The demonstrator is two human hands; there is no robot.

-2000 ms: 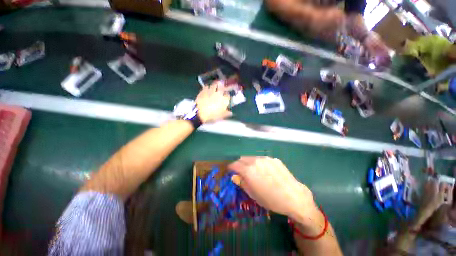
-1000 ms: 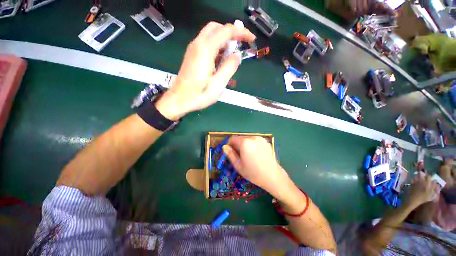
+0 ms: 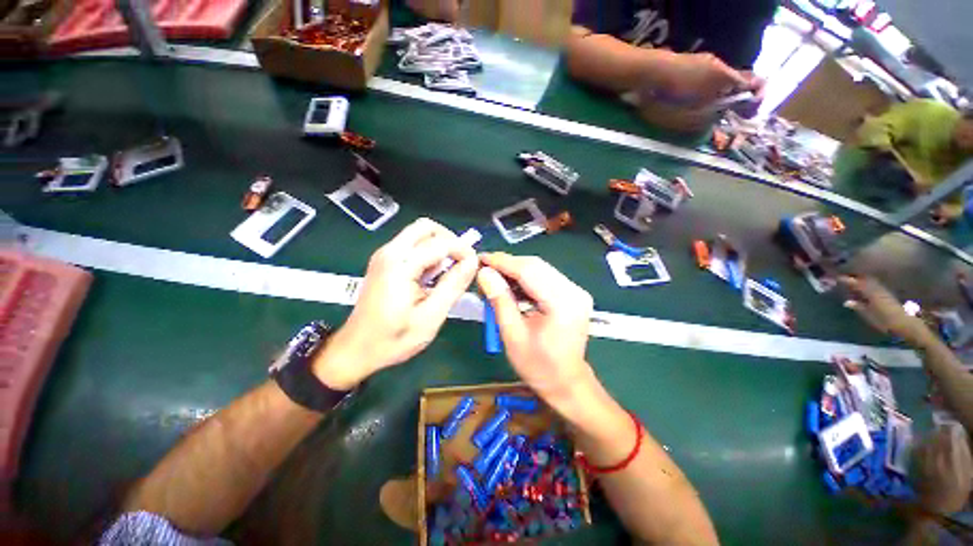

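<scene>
My left hand point(image 3: 411, 288) holds a small white device housing point(image 3: 463, 243) between thumb and fingers, above the near rail of the belt; the fingers cover most of it. My right hand point(image 3: 542, 318) pinches a blue battery cell point(image 3: 492, 326), which hangs down below the thumb. The fingertips of both hands almost meet at the housing. Whether the cell's leads touch the housing cannot be told. An open cardboard battery box point(image 3: 426, 469) with blue cells and red leads lies just below my right hand.
White housings, some with blue cells, lie on the green belt point(image 3: 448, 160). A pile of units point(image 3: 848, 443) is at right beside another person's hand. Pink trays point(image 3: 32, 331) are at left and far left. A parts box point(image 3: 363, 64) and people are across the belt.
My right hand has come up out of the battery box with a blue cell. My left hand has lowered, and both hands are now together. The view has shifted, showing more of the far side.
</scene>
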